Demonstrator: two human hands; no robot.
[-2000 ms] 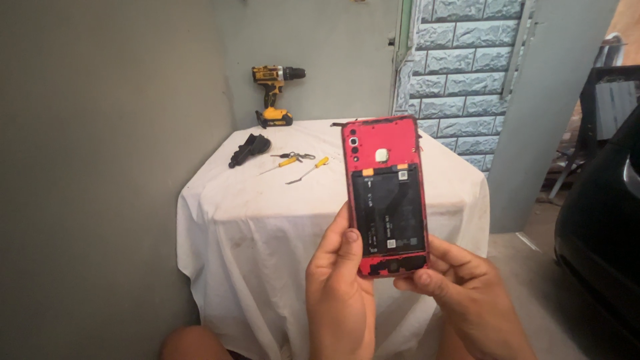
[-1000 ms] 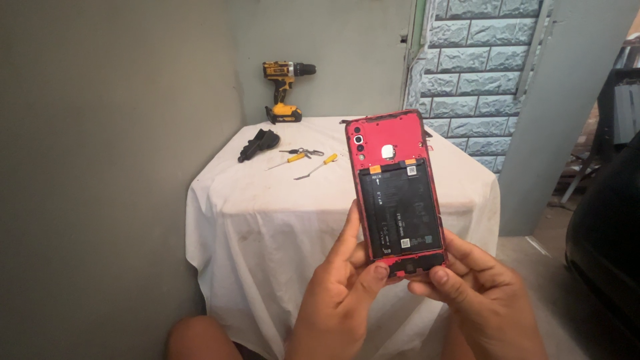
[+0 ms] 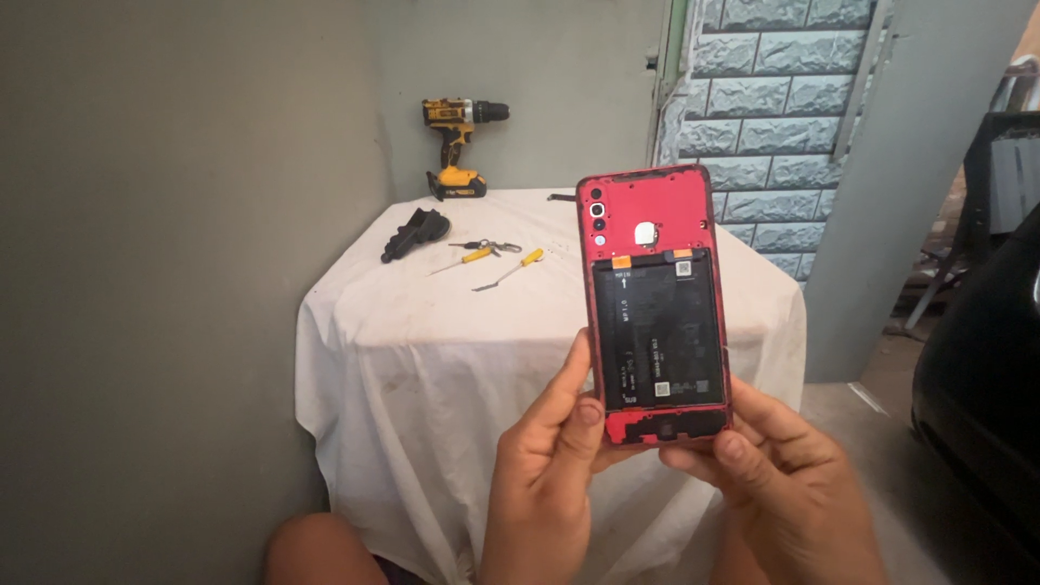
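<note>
A red smartphone with its back cover off [image 3: 650, 211] is held upright, slightly tilted, between both hands above the near side of the table. Its black battery [image 3: 662, 333], camera lenses and orange flex connectors are exposed. My left hand [image 3: 552, 463] grips the lower left edge, thumb on the frame. My right hand [image 3: 780, 479] holds the lower right corner, thumb at the bottom edge. Beyond the phone, on the cloth, lie a yellow-handled thin tool [image 3: 463, 261], a second yellow-handled tool with a flattened tip [image 3: 512, 270] and a small bunch of keys or clips [image 3: 487, 244].
A table under a white cloth [image 3: 390, 317] stands ahead. At its back left are a yellow and black cordless drill [image 3: 455, 146] and a black object, perhaps a holster [image 3: 416, 234]. A grey wall [image 3: 187, 244] borders the left; a dark rounded object [image 3: 987, 374] is at right.
</note>
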